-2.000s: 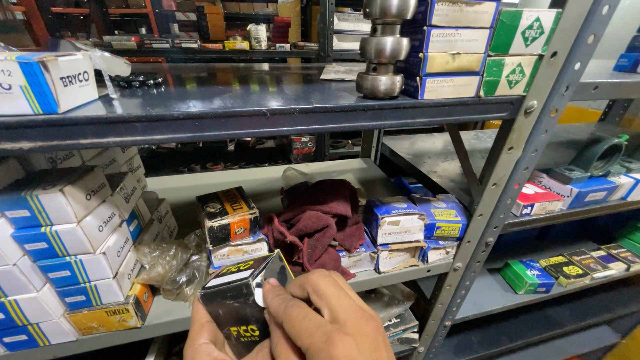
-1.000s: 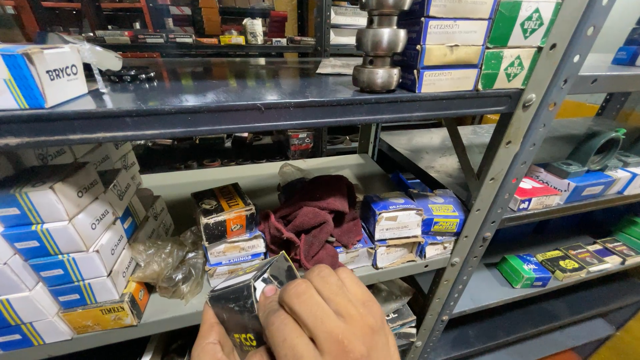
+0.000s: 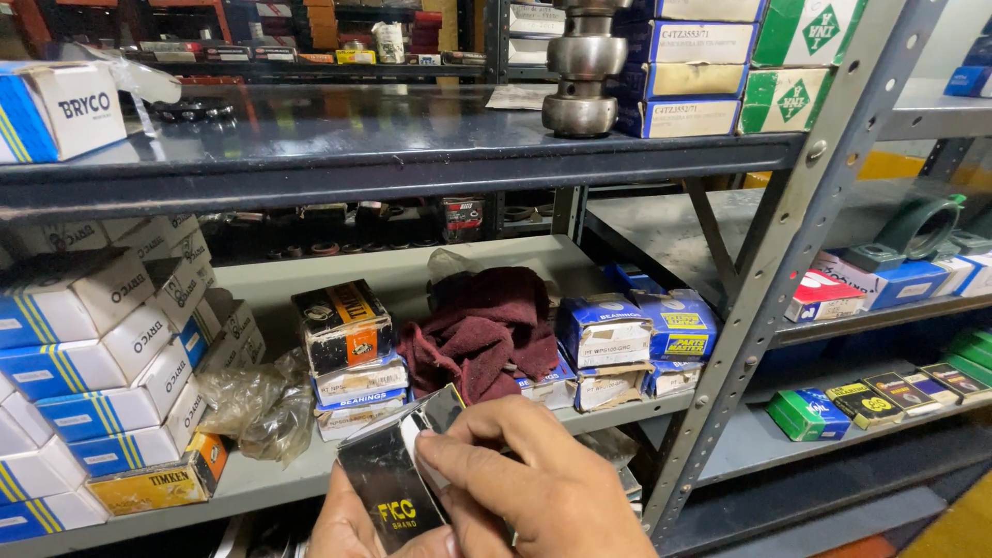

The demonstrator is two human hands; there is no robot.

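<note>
A small black cardboard box with yellow FKC-style lettering (image 3: 384,480) is held low in the middle of the view, tilted. My left hand (image 3: 341,519) grips it from below and the left, its thumb across the bottom front. Against the box's right side and upper edge rest the bent fingers of my right hand (image 3: 535,473), at a pale flap or edge. Whether the right fingers pinch that flap is hard to tell. Behind the box, a dark red cloth (image 3: 488,333) lies crumpled on the lower grey shelf. The contents of the box are hidden.
Bryco boxes (image 3: 108,372) are stacked at left above a Timken box (image 3: 159,480), beside crumpled plastic (image 3: 260,403). Bearing boxes (image 3: 604,329) flank the cloth. A dark upper shelf edge (image 3: 387,174) crosses the view; a perforated steel upright (image 3: 775,263) stands right. Metal bearings (image 3: 585,70) are stacked above.
The black box has turned and tilted between my hands since the oldest frame. My right fingers stay at its upper right edge.
</note>
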